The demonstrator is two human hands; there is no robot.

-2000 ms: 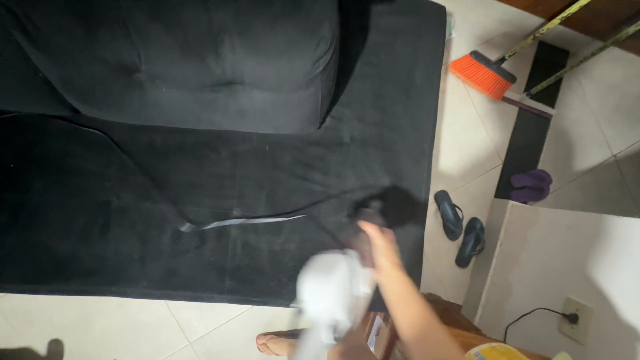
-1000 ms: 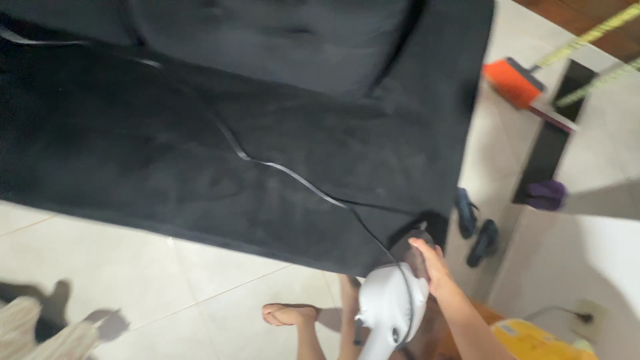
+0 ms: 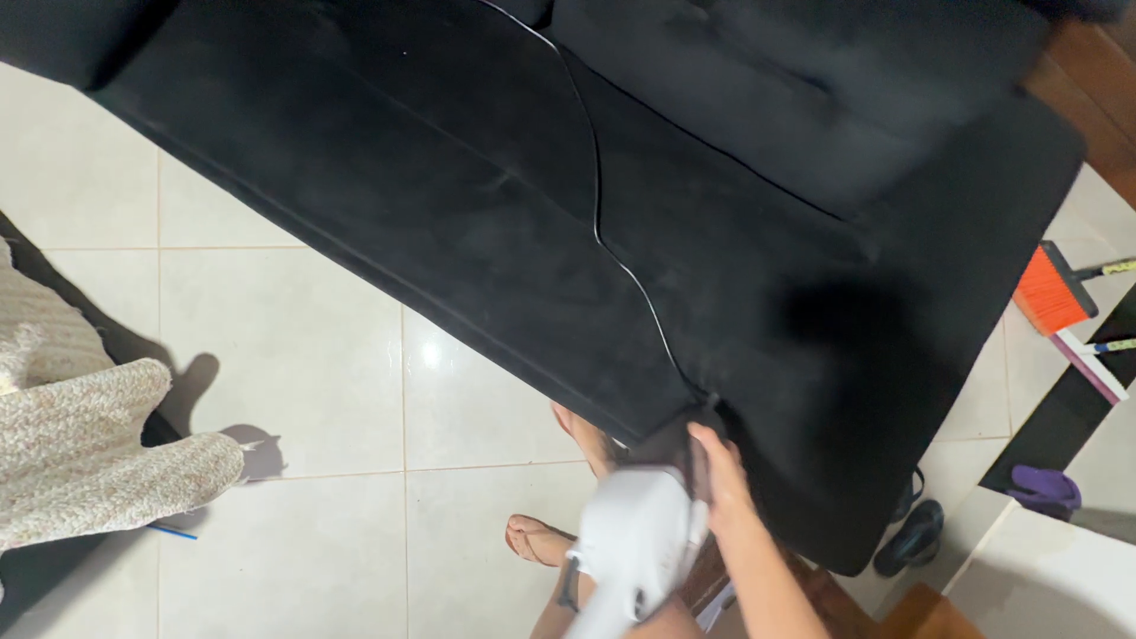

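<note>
A handheld vacuum cleaner [image 3: 635, 532], white with a dark front part, is at the bottom centre, its front against the near edge of a black fabric sofa [image 3: 497, 231]. My right hand [image 3: 721, 475] is on the right side of the dark front part, its fingers around it. The white handle runs down out of the frame, and my left hand is not in view. A thin black cord [image 3: 596, 177] lies across the sofa seat and reaches the cleaner's front.
Light floor tiles [image 3: 293, 373] lie below the sofa. A woven beige textile [image 3: 80, 444] hangs at the left. On the right are an orange-bristled broom [image 3: 1056, 288], a squeegee [image 3: 1092, 364], dark flip-flops [image 3: 910, 537], purple footwear [image 3: 1045, 488] and a white low wall [image 3: 1056, 568]. My feet [image 3: 537, 540] are beside the sofa.
The view has shifted left and turned. The cord lies in a different curve over the seat. My right hand stays on the cleaner's dark front.
</note>
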